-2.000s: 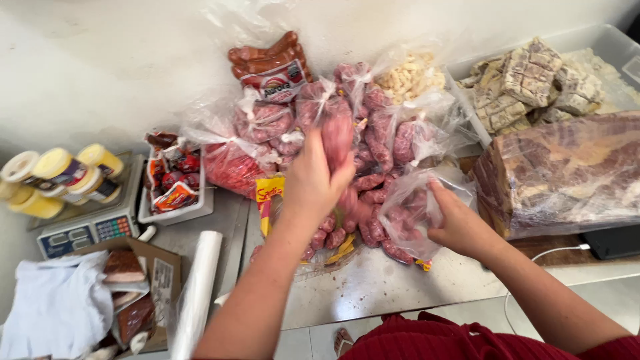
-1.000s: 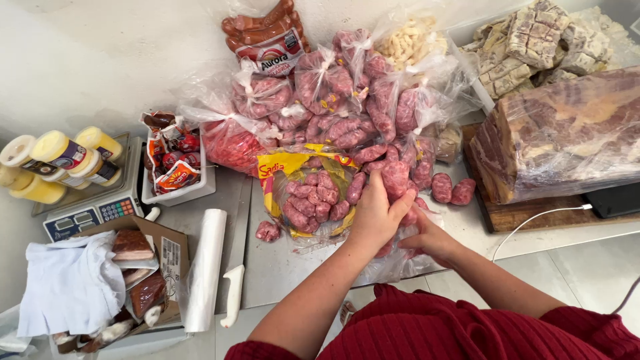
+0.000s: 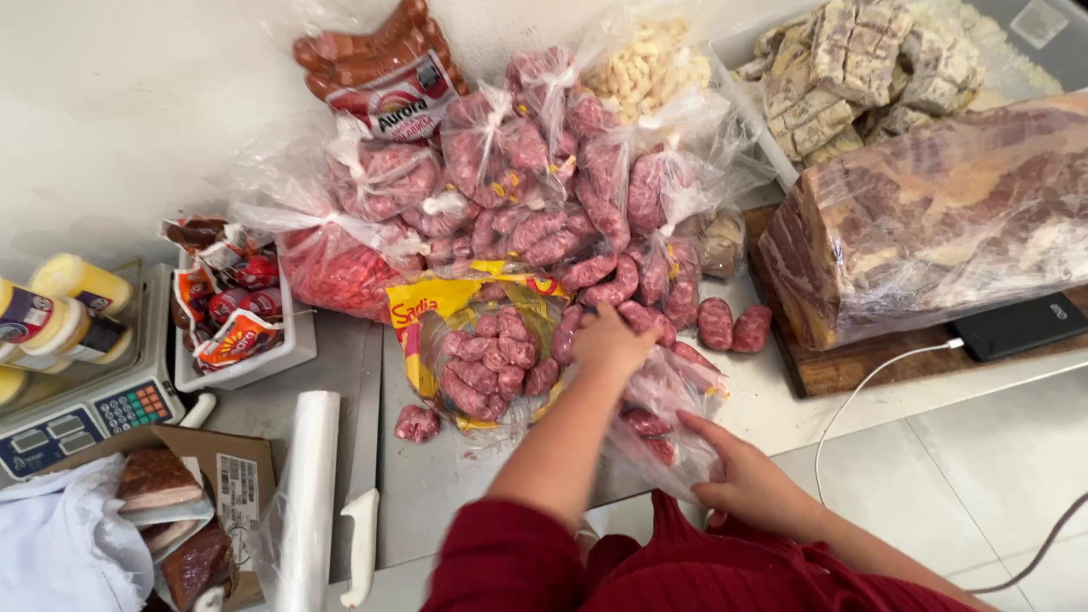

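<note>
My left hand (image 3: 614,340) reaches into the loose raw sausages (image 3: 637,319) at the middle of the counter; its fingertips touch them, and whether it grips one cannot be told. Lower right, my right hand (image 3: 735,476) holds the edge of a clear plastic bag (image 3: 671,442) with a few sausage pieces inside. Left of my left hand lies an opened yellow Sadia package (image 3: 414,340) full of short raw sausages (image 3: 489,365). Behind are several knotted clear bags of sausages (image 3: 484,144). Two sausage links (image 3: 716,323) lie to the right.
A plastic-wrapped meat slab (image 3: 943,212) and a phone (image 3: 1020,326) with a cable rest on a wooden board (image 3: 807,365). At left are a digital scale (image 3: 127,408) bearing jars, a white bin (image 3: 246,374), a plastic roll (image 3: 310,501) and a white-handled knife (image 3: 361,544).
My left hand has moved left and away from my body, onto the loose sausages. My right hand, closer to the left one a second ago, is now apart from it at the bag's edge.
</note>
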